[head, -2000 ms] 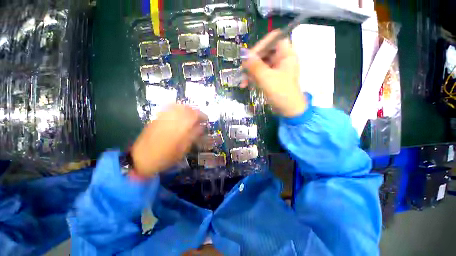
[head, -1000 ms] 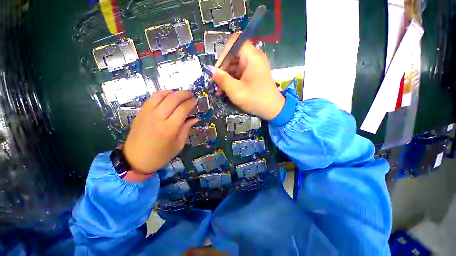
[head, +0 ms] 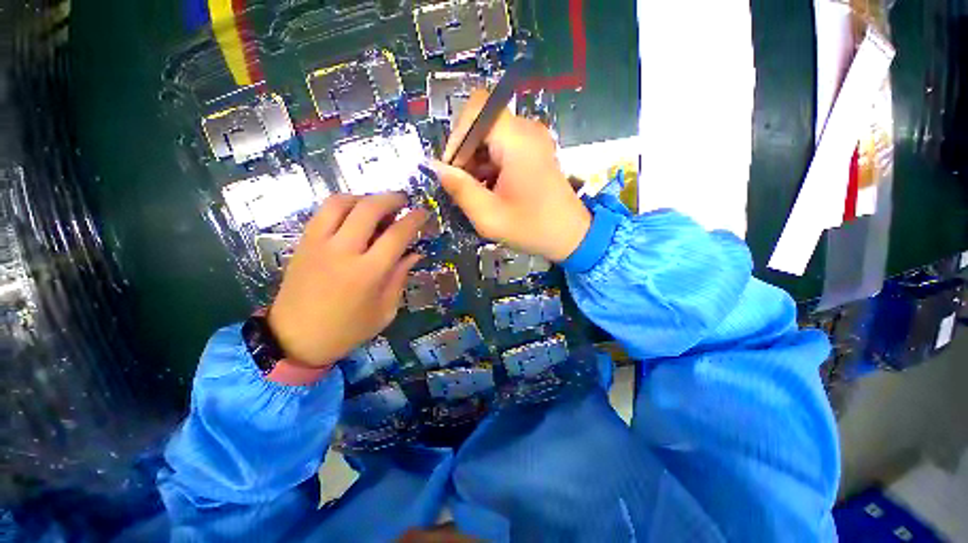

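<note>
My right hand (head: 515,186) holds dark tweezers (head: 488,111) at a slant, their lower end at a circuit board in the middle of the tray. My left hand (head: 345,281) lies over the tray, its fingertips at the same board (head: 425,217), partly hiding it. Whether its fingers grip anything is hidden. The clear blister tray (head: 191,80) holds several circuit boards in rows, with silver shield cans. The board above the fingertips (head: 382,161) glares white. My right fingertips are close to the left ones.
A long white liner sheet (head: 695,117) lies right of the tray. A narrow white strip (head: 833,159) lies on a clear bag at far right. Shiny stacked trays (head: 42,286) stand at the left. Black trays (head: 918,323) are below the bench edge at lower right.
Since two seconds ago, both hands have come together at one board and the view has moved closer. In the last second, the hands have barely moved; the right hand has shifted slightly left.
</note>
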